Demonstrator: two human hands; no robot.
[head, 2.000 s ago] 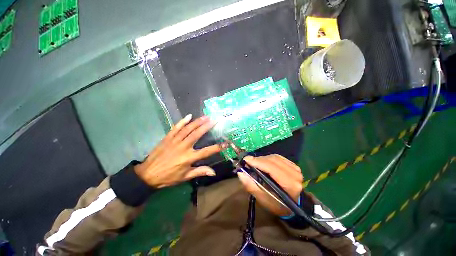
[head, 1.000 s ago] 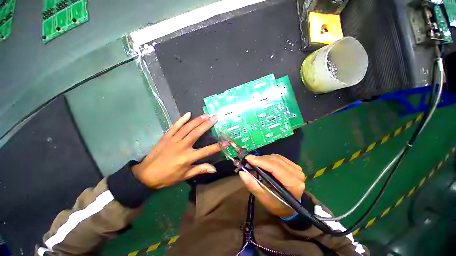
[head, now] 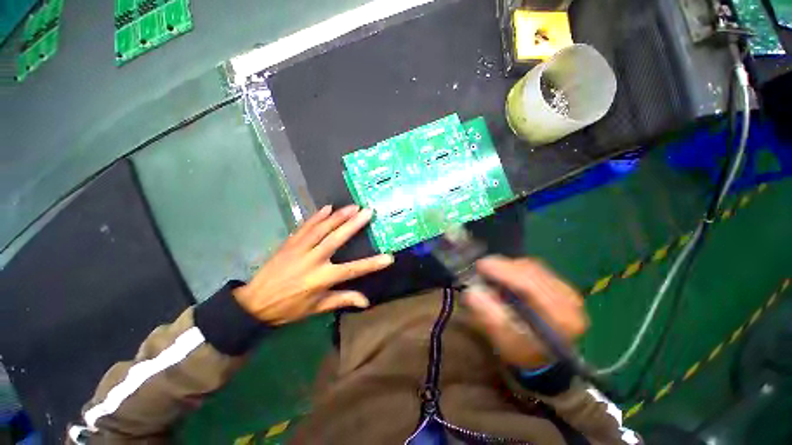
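Observation:
Two overlapping green circuit boards (head: pixel 421 184) lie on the black mat (head: pixel 347 104), the lower one showing at the right edge. My left hand (head: pixel 308 269) has its fingers spread, with fingertips on the boards' left edge and lower left corner. My right hand (head: pixel 530 304) holds the soldering iron (head: pixel 525 313), blurred by motion. The iron's front end is near the boards' lower edge; the blur hides whether it touches.
A pale round cup (head: pixel 560 94) with silvery bits stands right of the boards. Behind it is a yellow sponge (head: pixel 542 35). The iron's cable (head: pixel 734 165) runs to the feeder at the upper right. Green panels (head: pixel 152 28) lie on the grey belt at upper left.
My right hand and the iron have moved right, away from the boards' lower left corner. My left hand has stayed spread at the boards' left edge. The view has shifted slightly.

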